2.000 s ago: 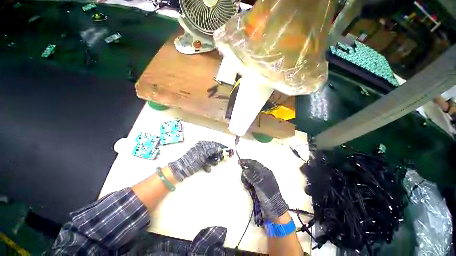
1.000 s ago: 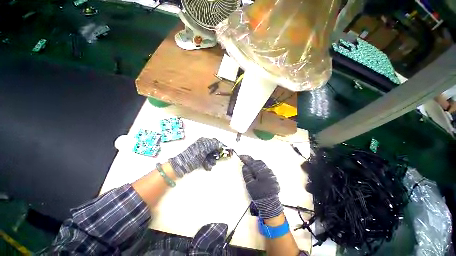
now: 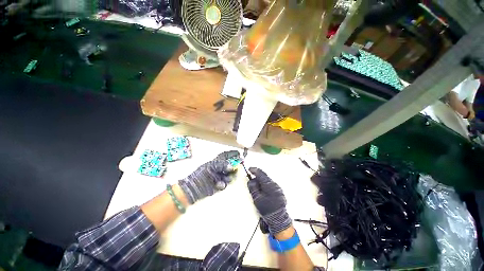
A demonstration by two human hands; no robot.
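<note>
My left hand, in a grey-black striped glove, holds a small teal circuit board between its fingertips. My right hand, gloved the same way, grips a black cable with its end at the board's edge. The cable runs down past the wrist toward my lap. The white tapering nozzle with a short dark tip is just above both hands. Whether the cable end touches the board cannot be told. Two small groups of circuit boards lie on the cream-white work board at left.
A wooden platform behind the board bears a fan and a yellow-handled tool. A black cable pile, clear plastic bag and metal post are at right. Part of another person shows at far right.
The circuit board in my left hand now shows its teal face. The camera view has shifted slightly, and more of the fan and the other person shows.
</note>
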